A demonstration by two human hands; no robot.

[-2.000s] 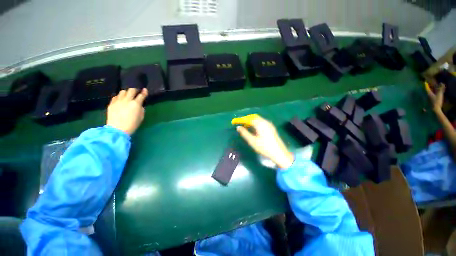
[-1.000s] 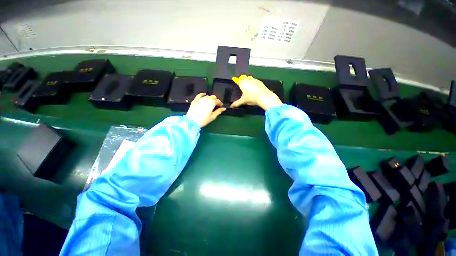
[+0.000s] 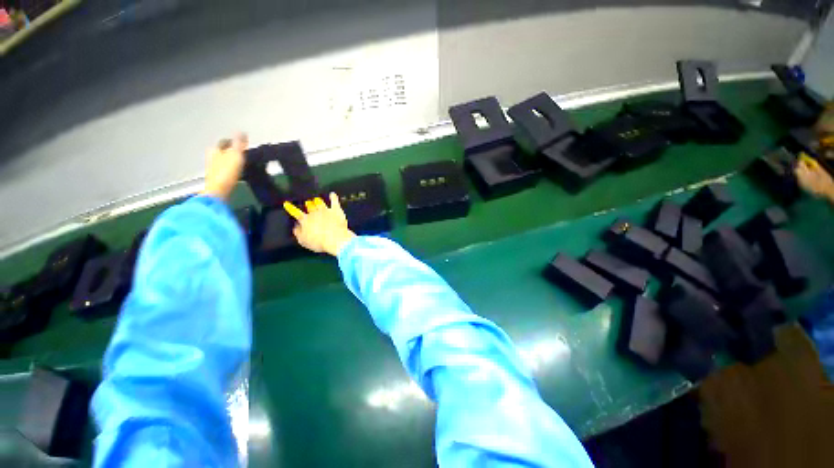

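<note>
A gift box base [image 3: 277,239] stands on the conveyor with its black insert panel [image 3: 291,164] tilted up behind it; the panel has a light cut-out. My left hand [image 3: 224,169] holds the panel at its upper left corner. My right hand [image 3: 320,225], with yellow finger cots, is over the box's right side, its fingertips near the panel's lower edge. Its fingers are apart and I see nothing held in it. The inside of the box is mostly hidden and blurred.
Closed gift boxes [image 3: 435,190] and open boxes with raised panels [image 3: 494,163] line the conveyor [image 3: 411,239]. Small black boxes [image 3: 578,278] lie piled at right on the worktable [image 3: 366,366]. A carton [image 3: 768,402] is below. Another person's hand [image 3: 814,174] is at far right.
The view has turned, so the box row shows further left. My left hand has moved from the box's front edge up to the raised panel. My right hand remains at the box.
</note>
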